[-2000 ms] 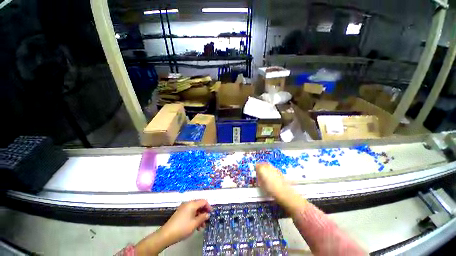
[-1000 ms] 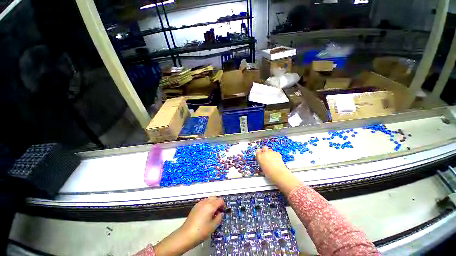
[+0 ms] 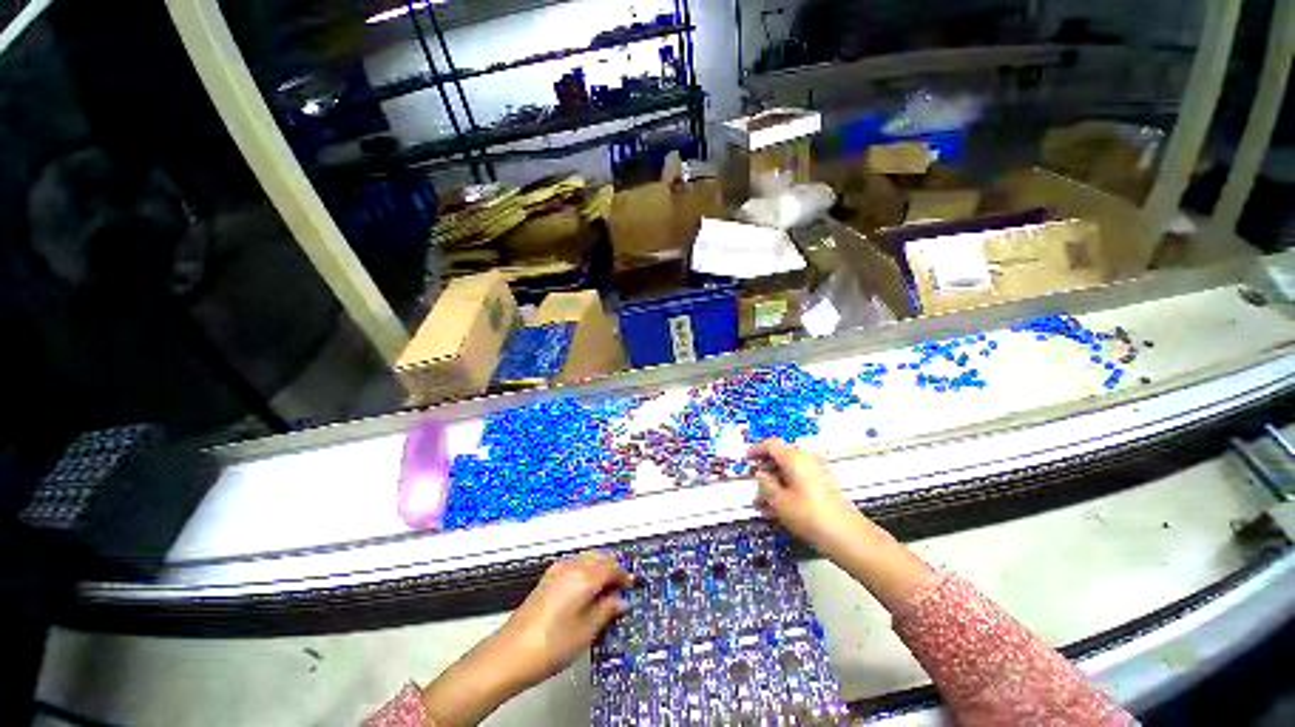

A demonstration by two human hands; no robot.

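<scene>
A PCB panel (image 3: pixel 710 639) with a repeated pale pattern lies nearest me, cut off by the bottom edge. My left hand (image 3: pixel 580 599) is at its upper left corner, fingertips bunched; what is between them is too small to tell. My right hand (image 3: pixel 798 494) is over the near edge of the parts shelf (image 3: pixel 306 490), just above the panel's upper right corner, fingers bent together; I cannot tell if they hold a piece. Blue components (image 3: pixel 533 457) lie heaped on the shelf, with red-brown components (image 3: pixel 646 457) beside and among them.
A pink bin (image 3: pixel 423 476) stands at the left end of the blue pile. Stacked PCB panels (image 3: pixel 107 497) are at far left. The conveyor rail (image 3: pixel 469 547) runs between shelf and panel. A metal line fixture (image 3: pixel 1268 476) is at far right. Cartons and a blue box (image 3: pixel 679 327) stand behind.
My right hand has drawn back from the component pile toward the panel. My left hand stays at the panel's left corner. The camera view has tilted and shifted.
</scene>
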